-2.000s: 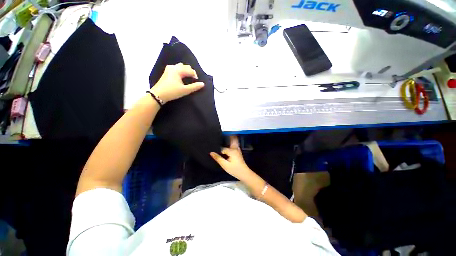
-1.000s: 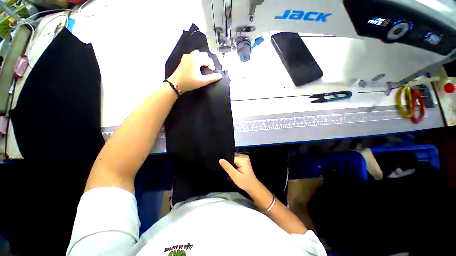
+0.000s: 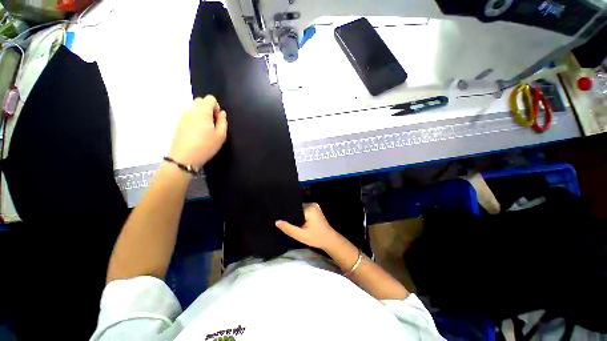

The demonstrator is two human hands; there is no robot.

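Note:
A long black sleeve panel runs from the left side of the machine's needle area over the table edge into my lap. Its right edge lies at the presser foot, under a bright lamp spot. My left hand holds the panel's left edge on the table, fingers curled. My right hand pinches its right edge just below the table's front edge; some fingers are hidden by the cloth. The white sewing machine stands above, its head partly cut off by the top edge.
A stack of black cut pieces lies at the left. A phone, thread snips, and yellow and red rings lie right of the needle. A ruler lines the front edge. A blue crate with black pieces stands below right.
The panel has moved up past the needle area, its right edge now at the presser foot. My left hand has moved down and left to the panel's left edge. The view has shifted.

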